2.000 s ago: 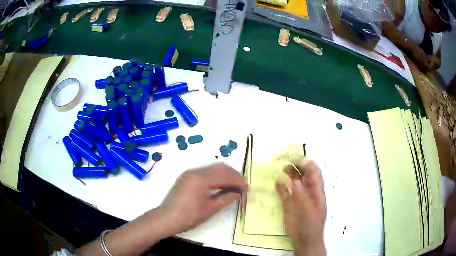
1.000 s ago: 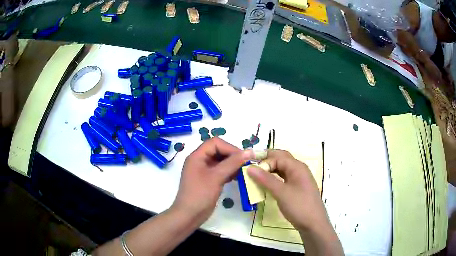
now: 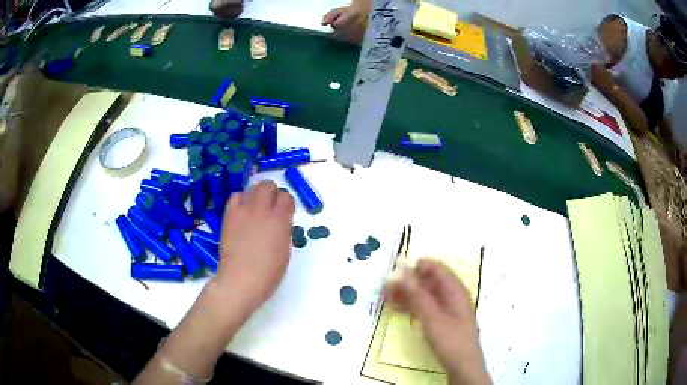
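My left hand (image 3: pixel 258 239) reaches over the right side of the pile of blue cylinders (image 3: pixel 169 207); its fingertips are hidden behind the hand, so I cannot tell if it grips one. My right hand (image 3: pixel 437 304) is blurred above the yellow sheet (image 3: pixel 395 359), thumb and fingers close together, with something small and pale at the fingertips that I cannot make out. Dark green round discs (image 3: pixel 348 295) lie loose on the white surface between the hands. A blue cylinder with a pale yellow patch (image 3: pixel 423 141) lies on the green belt.
A tape roll (image 3: pixel 123 152) lies left of the pile. Stacked yellow sheets (image 3: pixel 603 286) are at right, another stack (image 3: pixel 56 188) at left. A metal upright (image 3: pixel 370 90) stands before the green belt (image 3: pixel 482 124), which carries tan pieces (image 3: pixel 525 128). Other people's hands and arms show beyond.
The blue cylinder with its yellow patch has left my hands; one like it now lies on the belt right of the upright. My left hand has moved left to the pile. My right hand stays over the sheet.
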